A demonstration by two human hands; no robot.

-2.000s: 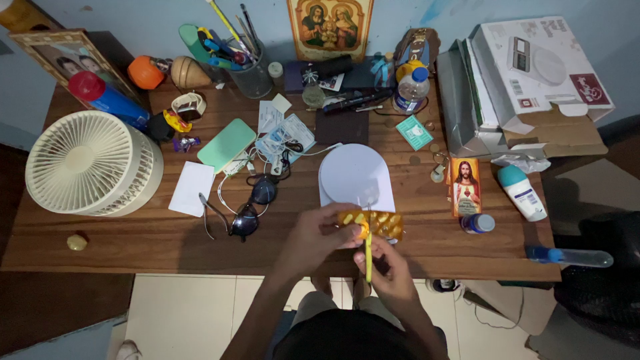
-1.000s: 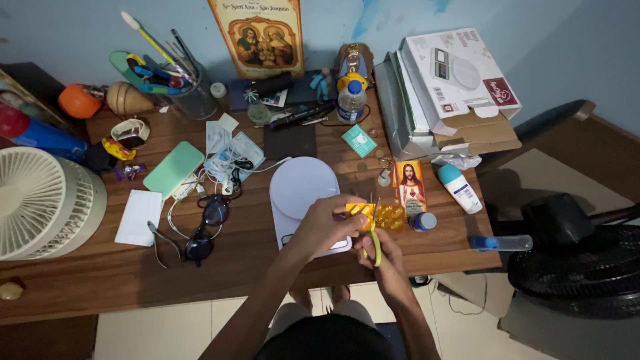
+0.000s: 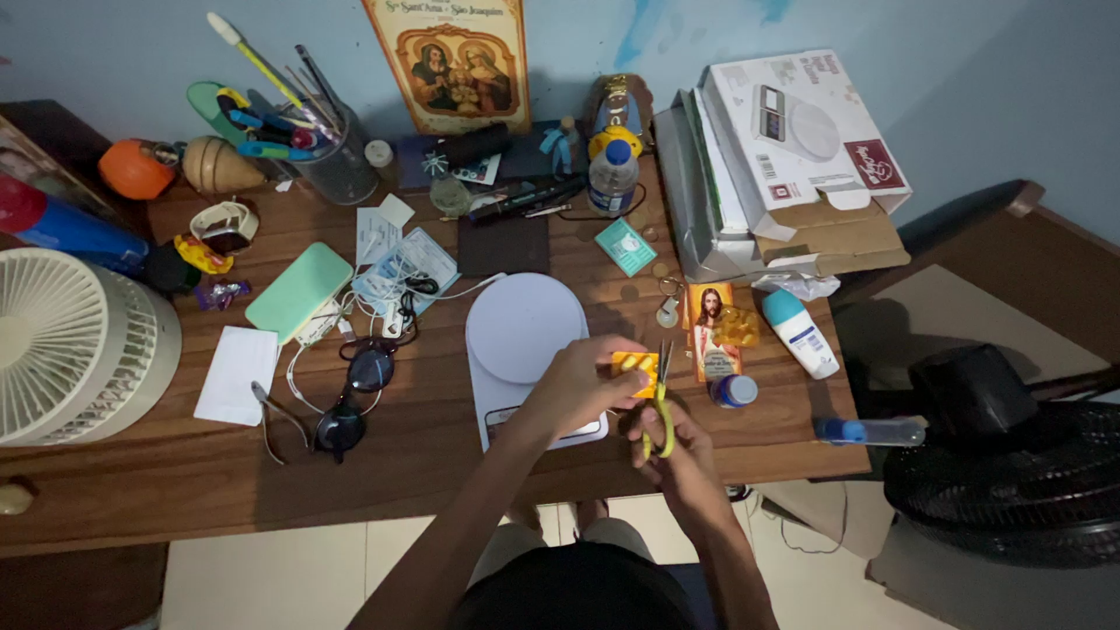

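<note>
My left hand (image 3: 584, 385) pinches a small orange blister pack piece (image 3: 636, 373) with yellow capsules in it, over the right edge of a white digital kitchen scale (image 3: 525, 328). Yellow-handled scissors (image 3: 662, 411) are in my right hand (image 3: 678, 451), their narrow blades pointing away from me beside the piece. Another amber blister piece (image 3: 737, 325) lies on a religious picture card (image 3: 707, 306), apart from my hands. Below that card is a small blue bottle with a pale cap (image 3: 733, 391). My left forearm partly covers the scale's display end.
On the right are a roll-on deodorant (image 3: 801, 334), a clear tube with a blue cap (image 3: 871, 431) and a scale box (image 3: 805, 131) on a stack. Sunglasses (image 3: 369, 367), cables and a white desk fan (image 3: 87, 350) are at left. A water bottle (image 3: 612, 179) stands behind.
The blister pack was one longer strip at my hands; now a small piece is in my left hand and another lies on the picture card. The view has shifted.
</note>
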